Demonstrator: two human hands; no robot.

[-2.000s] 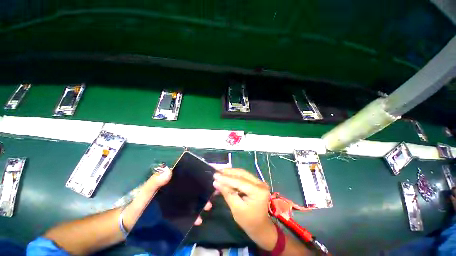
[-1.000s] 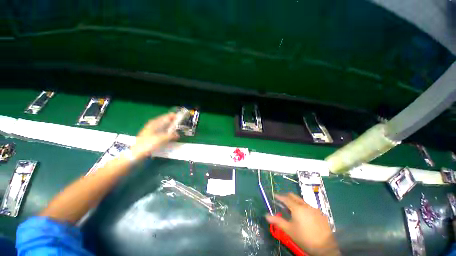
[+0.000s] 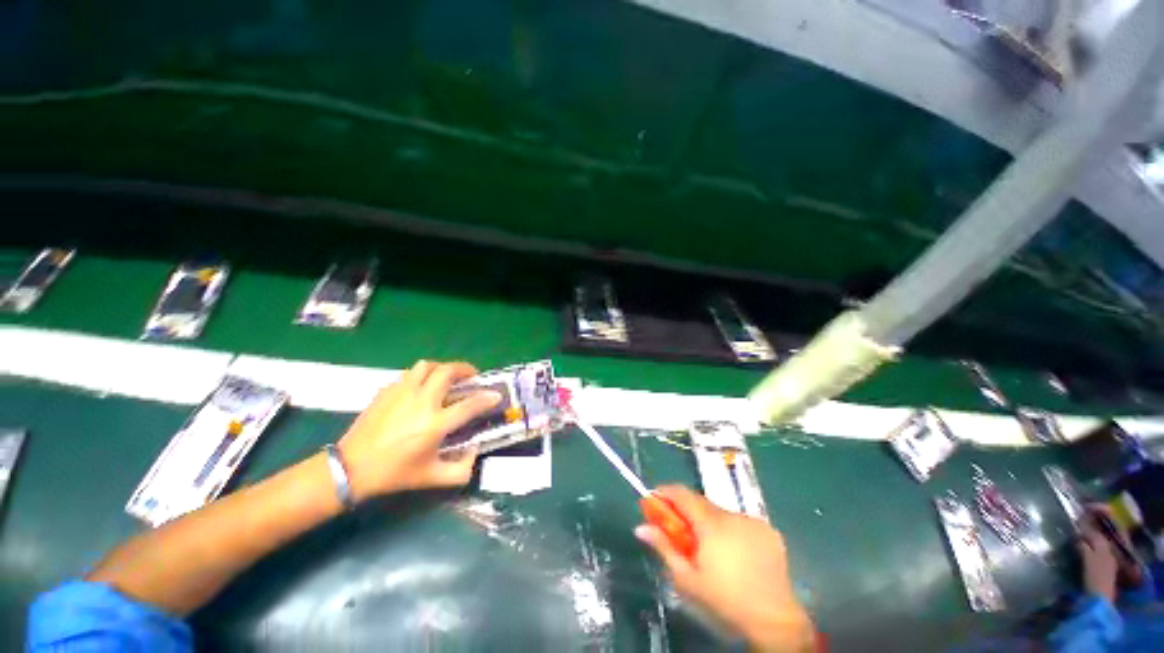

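Observation:
My left hand (image 3: 411, 431) holds a partly assembled phone (image 3: 536, 396), tilted, with its inner side up and an orange flex showing. It is above the white strip's near edge. My right hand (image 3: 728, 561) grips the red-orange air blow gun (image 3: 669, 520). The gun's long thin nozzle (image 3: 609, 445) points up and left, its tip by the phone's right end. A small red-pink heap (image 3: 563, 397) shows there at the tip. A white square sheet (image 3: 517, 472) lies partly hidden under the phone.
Phones (image 3: 188, 301) stand spaced along the green belt beyond the white strip (image 3: 89, 360). Open phone frames (image 3: 208, 447) lie on the bench left and right. A slanted taped post (image 3: 830, 370) rises at right. Another person's hand (image 3: 1098, 561) is at far right.
My left hand has gone from reaching over the belt to holding a phone near the strip. My right hand has taken the blow gun up and left to the phone. The view has shifted.

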